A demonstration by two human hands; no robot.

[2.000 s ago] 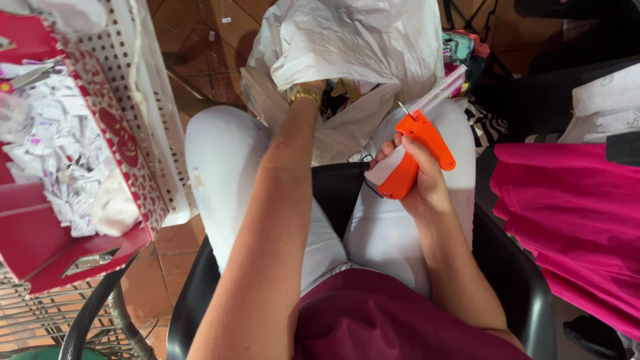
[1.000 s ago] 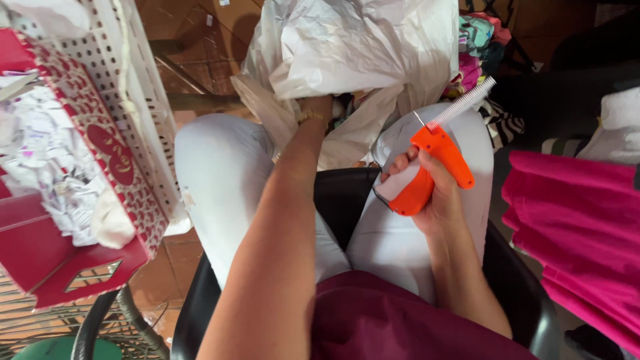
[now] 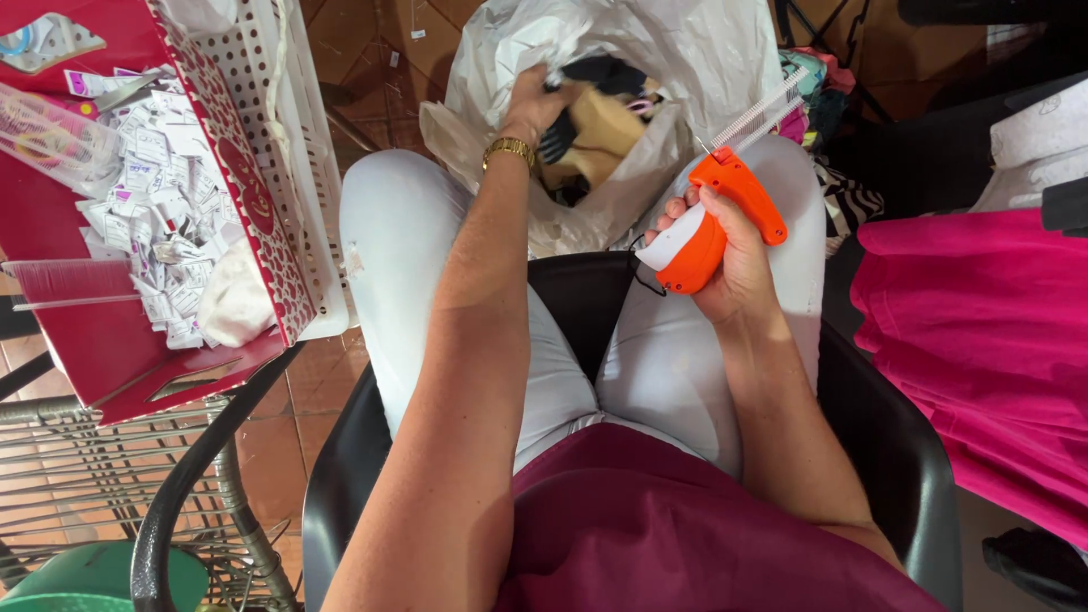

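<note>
My right hand (image 3: 735, 255) grips an orange and white tagging gun (image 3: 710, 225) above my right thigh. A needle and a strip of clear plastic tag fasteners (image 3: 761, 110) stick out from its front end. My left hand (image 3: 540, 106), with a gold-coloured watch or bracelet at the wrist, is at the mouth of a white plastic bag (image 3: 586, 225) between my knees. Its fingers touch the bag's rim by dark cloth; whether they grip anything cannot be told. Tan fabric (image 3: 608, 140) and black fabric (image 3: 608, 75) show inside the bag.
At the left, a red box (image 3: 246, 170) holds many small printed tags (image 3: 161, 212), beside a white perforated basket (image 3: 331, 280). Below are a wire rack (image 3: 93, 484) and a green container (image 3: 110, 578). Magenta fabric (image 3: 977, 314) lies at the right. Chair arms (image 3: 926, 459) flank me.
My left hand was down inside the bag, hidden by its plastic; now it shows at the bag's mouth, which has opened wider onto the clothes. The tagging gun has stayed in my right hand.
</note>
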